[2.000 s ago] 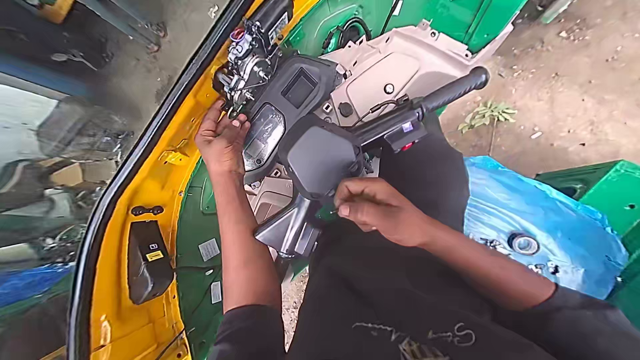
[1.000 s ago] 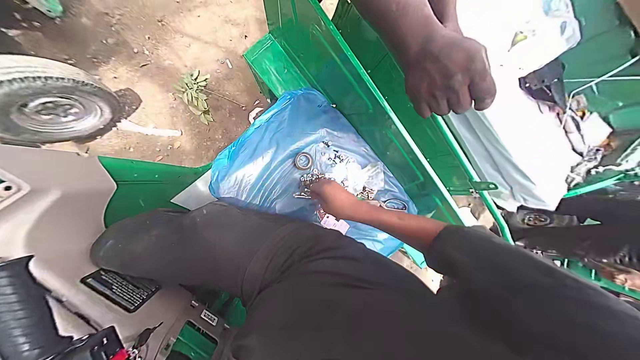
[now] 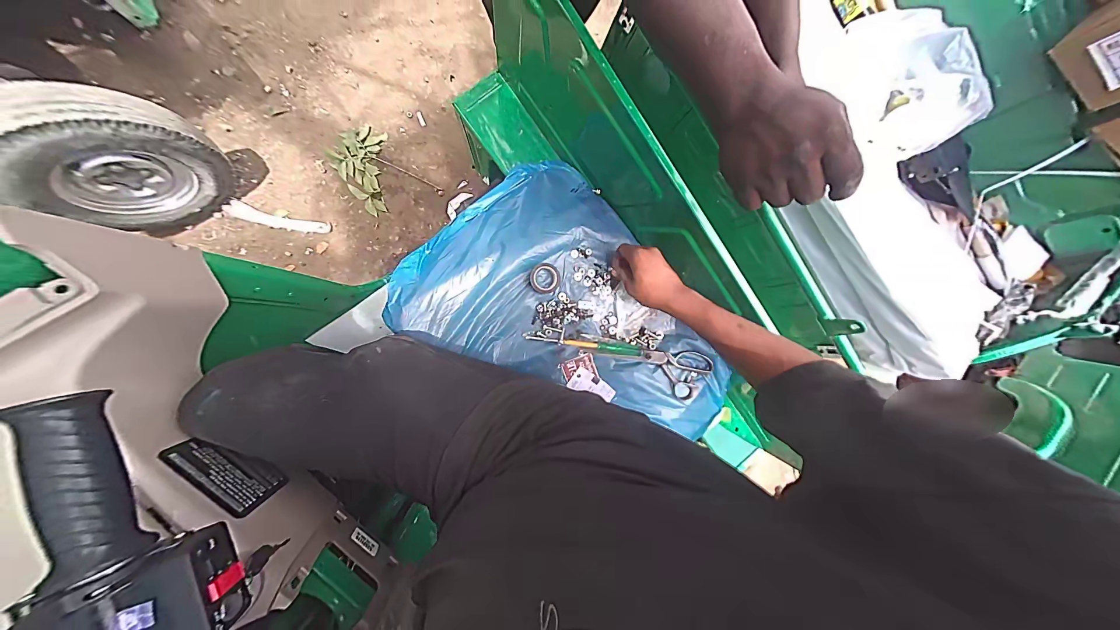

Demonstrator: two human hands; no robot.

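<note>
My right hand (image 3: 647, 276) reaches down onto a blue plastic sheet (image 3: 472, 262), its fingertips at the edge of a scatter of small screws, nuts and washers (image 3: 592, 278). Whether it pinches a piece is too small to tell. Left of the fingers lies a dark roll of tape (image 3: 544, 278). Below the fasteners are a darker heap of screws (image 3: 560, 311), a tool with a yellow and green handle (image 3: 604, 346), scissors (image 3: 687, 363) and a small printed packet (image 3: 588, 376). My left hand is out of view.
Another person's closed hand (image 3: 792, 144) hangs over the green metal panel (image 3: 630, 149) at the upper right. A black handlebar grip (image 3: 74, 490) stands at lower left. A wheel (image 3: 131, 179) is at upper left, and a white plastic-covered surface (image 3: 884, 262) lies to the right.
The view has swung from the handlebar and dashboard to the blue sheet. My right hand has shifted from the darker screws to the far right edge of the fasteners. My left hand has left view.
</note>
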